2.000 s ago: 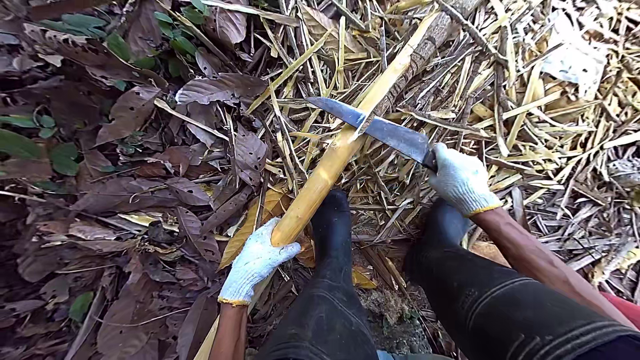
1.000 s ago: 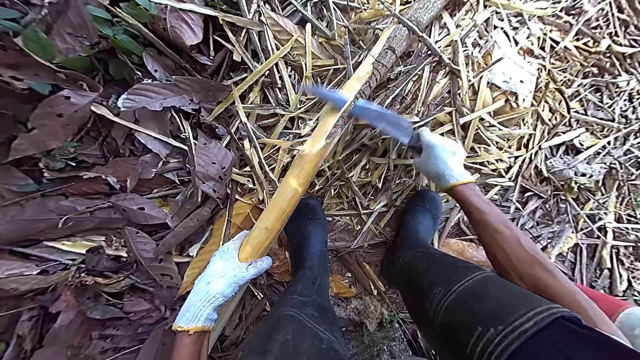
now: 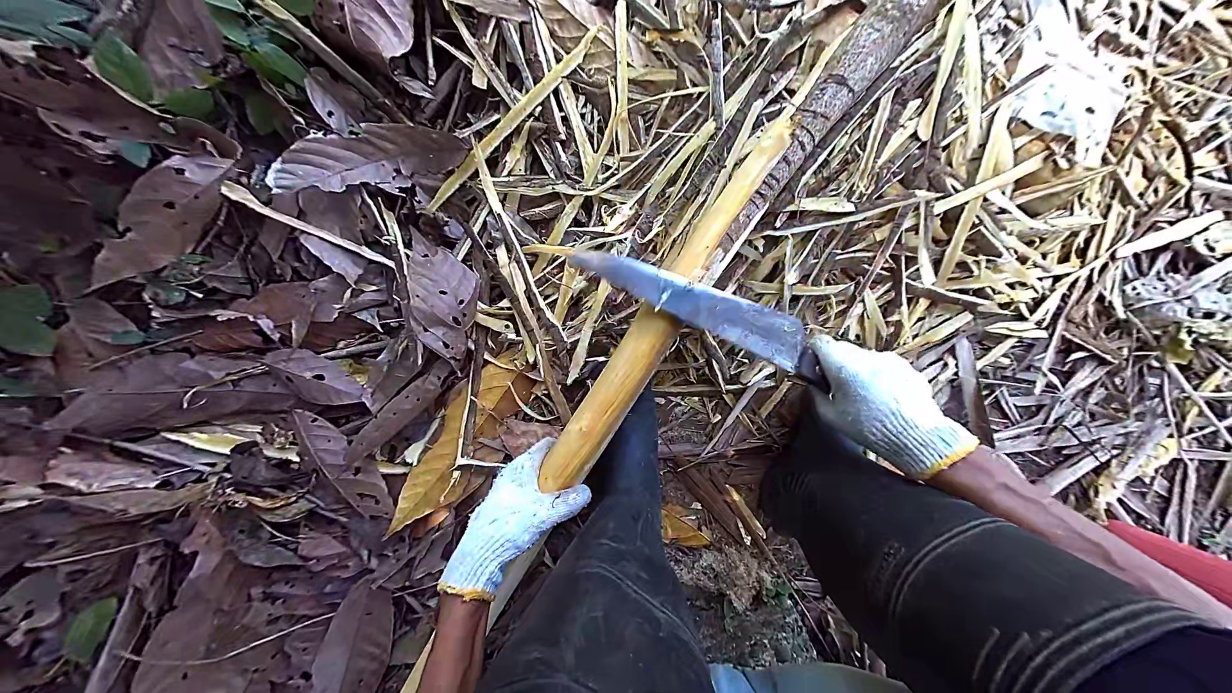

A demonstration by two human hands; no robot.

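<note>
My left hand [image 3: 515,520], in a white knit glove with a yellow cuff edge, grips the lower end of a peeled, yellowish wooden stick [image 3: 616,380]. The stick slants up and right, its far end by a bark-covered log [image 3: 837,96]. In my right hand [image 3: 885,404], gloved alike, is the dark handle of a machete [image 3: 736,318]. Its blade crosses the stick near the middle, tip to the left. Whether the edge is sunk into the wood cannot be told. The fingers of the right hand are partly hidden.
My legs in black rubber boots [image 3: 857,520] stand apart below the stick. Yellow wood shavings [image 3: 1001,192] cover the ground ahead and to the right. Dry brown leaves [image 3: 202,385] lie at the left. A whitish crumpled piece [image 3: 1068,87] lies at the upper right, something red [image 3: 1174,558] at the right edge.
The machete blade, blurred over the upper part of the stick one second ago, is now lower on it, nearer my left hand. Both hands have kept their hold. The stick's far end looks different from before.
</note>
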